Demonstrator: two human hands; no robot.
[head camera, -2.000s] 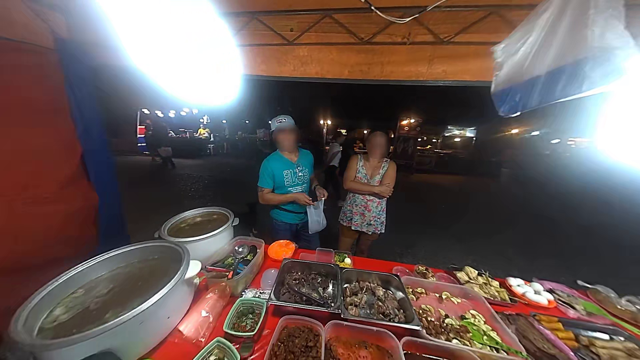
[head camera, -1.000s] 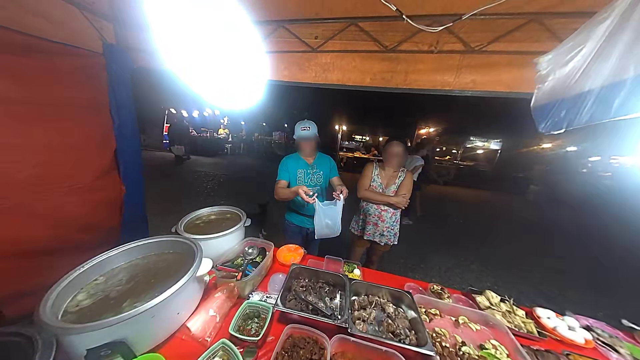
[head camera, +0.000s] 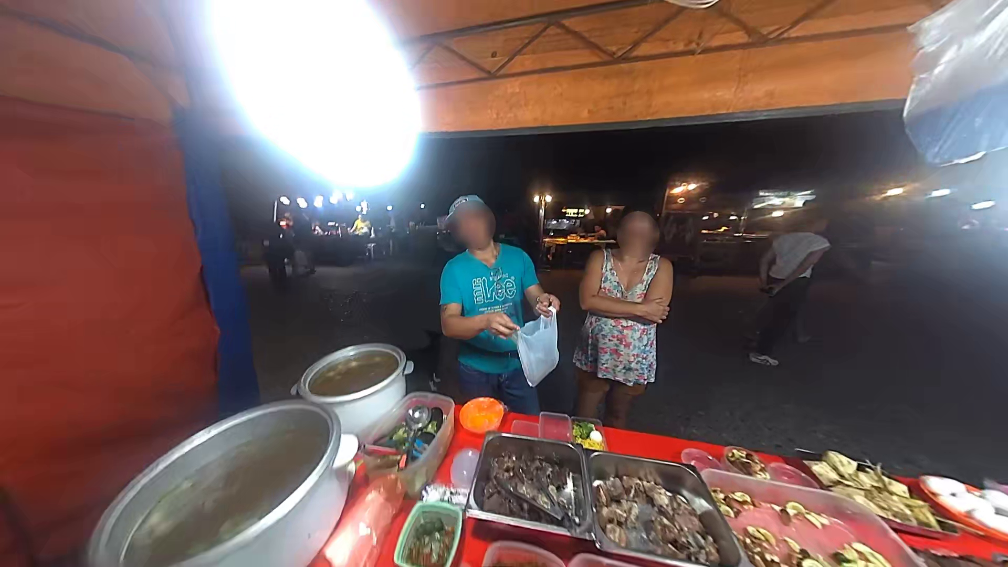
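Neither my left hand nor my right hand shows in the head view. Before me stands a table with a red cover (head camera: 661, 446), laden with food. Two steel trays of dark cooked meat, the left tray (head camera: 587, 524) with tongs in it and the right tray (head camera: 596, 465), sit side by side near the middle. A large metal pot (head camera: 335, 472) of broth stands at the lower left, a smaller pot (head camera: 346, 408) behind it. Beside them is a plastic bin (head camera: 445, 449) with ladles. Across the table, a person in a teal shirt (head camera: 488, 295) holds a pale plastic bag (head camera: 539, 350).
A second person in a floral dress (head camera: 618, 342) stands with crossed arms beyond the table. Farther back at right, another person (head camera: 787, 268) leans forward. An orange bowl (head camera: 482, 415), a plate of eggs (head camera: 941, 504) and a pink-based tray (head camera: 835, 500) are on the table. A plastic bag (head camera: 957, 79) hangs upper right.
The person in teal has raised the plastic bag since the earliest frame and now holds it lower on one side, by its handles. A leaning person has come into sight at right.
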